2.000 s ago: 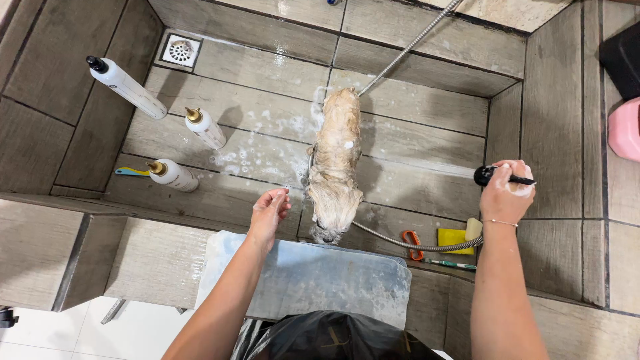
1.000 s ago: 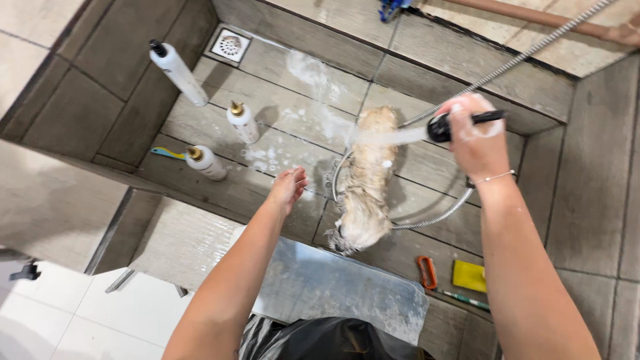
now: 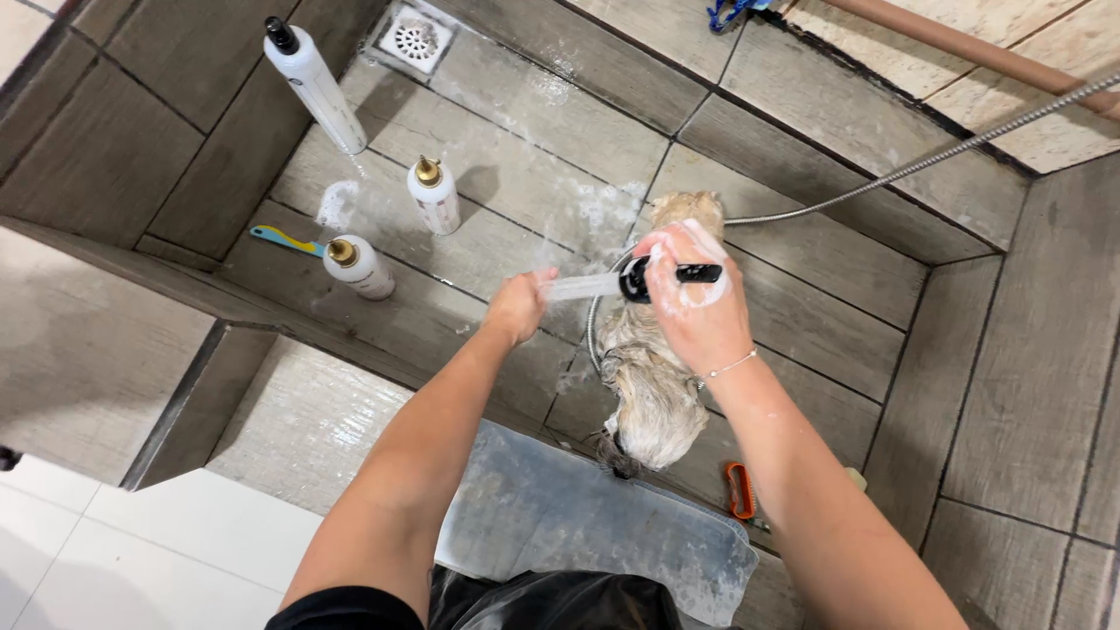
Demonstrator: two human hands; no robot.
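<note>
My right hand [image 3: 700, 293], with foam on its back, grips a black shower head [image 3: 639, 280] above a wet, light-coloured small dog [image 3: 652, 385]. Water sprays leftward from the head onto my left hand [image 3: 519, 304], which holds no object; how far its fingers are apart is hard to tell. The dog stands in a tiled washing basin [image 3: 787, 341], its dark muzzle near the front edge, its back partly hidden by my right hand. A metal shower hose [image 3: 884, 179] runs from the upper right to the dog, and part of it curves along the dog's left side.
Three white bottles [image 3: 317, 92] [image 3: 435, 199] [image 3: 359, 269] stand at the left, beside a blue and yellow brush handle [image 3: 284, 239]. A floor drain [image 3: 415, 39] lies at the back left. An orange tool [image 3: 740, 490] is near my right forearm; a translucent mat [image 3: 595, 525] covers the front ledge.
The shower head in my right hand has moved from the basin's right side to above the dog. Its spray now lands on my left hand. The view has shifted and turned.
</note>
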